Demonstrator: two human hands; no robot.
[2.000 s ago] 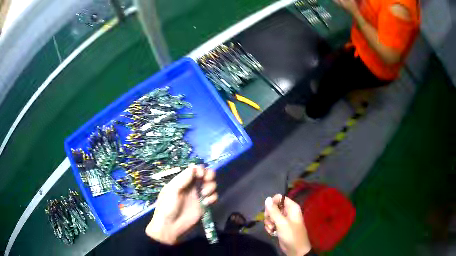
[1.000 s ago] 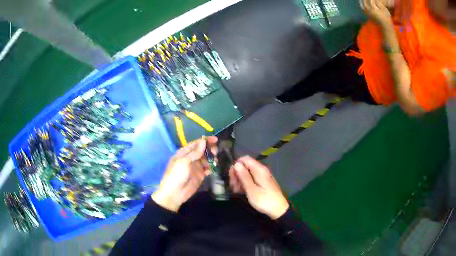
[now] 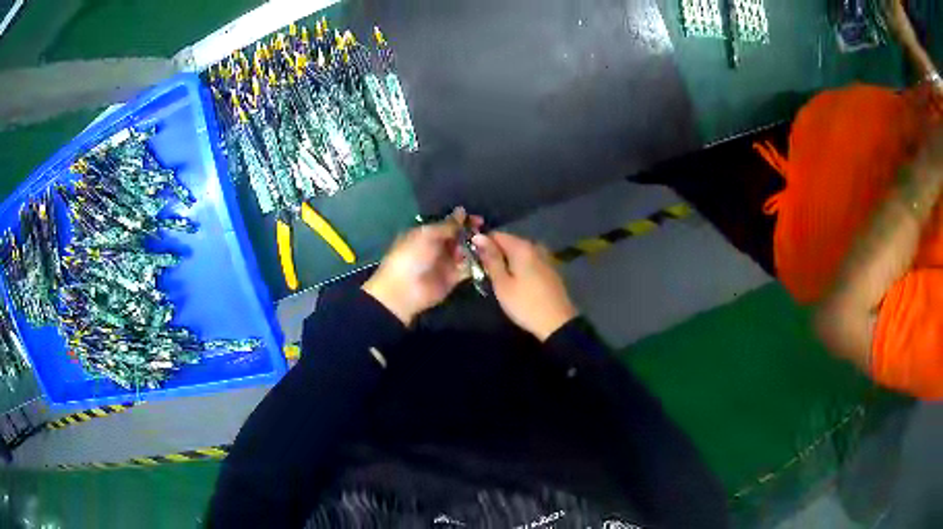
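Observation:
My left hand and my right hand are close together in front of my body, near the bench edge. A small narrow circuit board shows between the fingers of both hands, its lower end sticking out towards me. The left fingertips close around its upper part, which is mostly hidden. The right thumb and fingers are at its side. Whether the right hand also holds a thin tool cannot be seen.
A blue tray piled with circuit boards is on the left. Rows of boards with yellow-banded leads lie beside it, above yellow-handled pliers. A black mat lies ahead. A person in orange is at right, near white-and-green boards.
The view has shifted right, so tray and pliers sit further left. My hands have come closer together around the board, which now shows less. The person's arm in orange has moved lower.

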